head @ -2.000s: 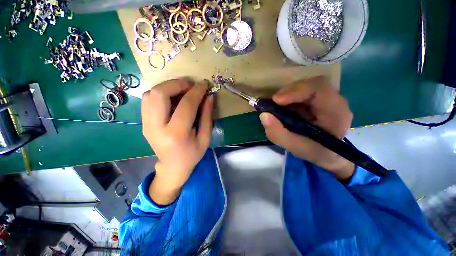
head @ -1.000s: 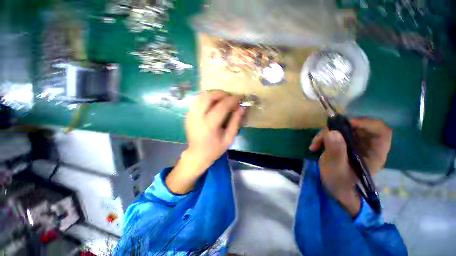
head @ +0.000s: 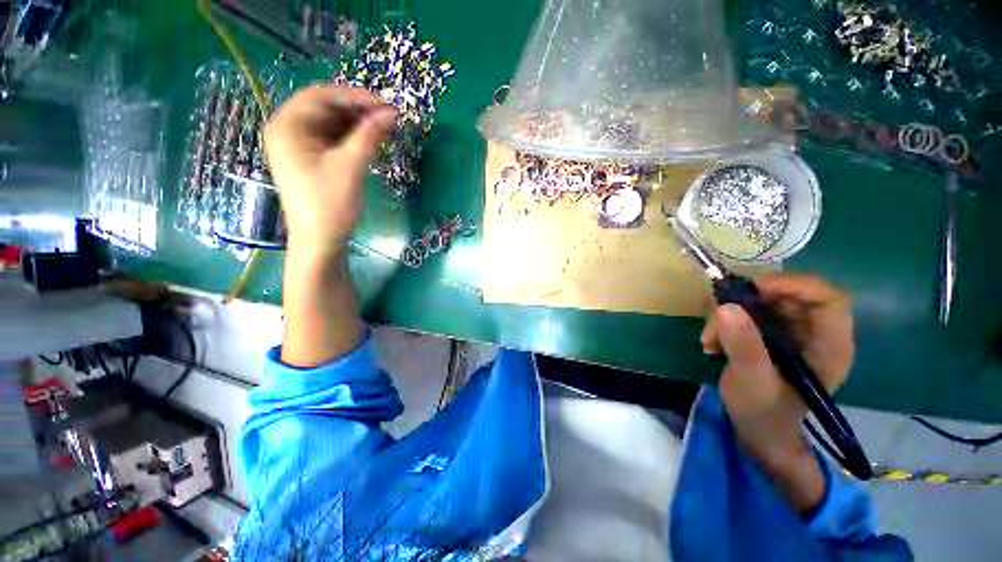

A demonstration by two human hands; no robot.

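Note:
My right hand [head: 786, 351] holds the black soldering iron [head: 786, 346], its silver tip over the tan board beside the white tub of silvery crumbs [head: 745, 211]. My left hand [head: 324, 143] is raised over the left side, in front of the solder reel, fingertips pinched together. Whether it holds something small cannot be told. Ring coils [head: 549, 176] and small terminals lie at the back of the tan board [head: 593, 263], beside a small round pot [head: 623, 205]. A few rings with terminals [head: 431, 242] lie left of the board.
A clear plastic funnel hood [head: 632, 77] hangs over the board's back. A heap of terminals [head: 401, 82] lies behind my left hand. A tray of rings [head: 214, 143] and a yellow tube [head: 236, 49] are at left. Tweezers [head: 948, 258] and more terminals [head: 890, 44] are at right.
The view has shifted left and back. My left hand has left the board and moved up and left. My right hand has drawn the iron back from the work spot towards the tub.

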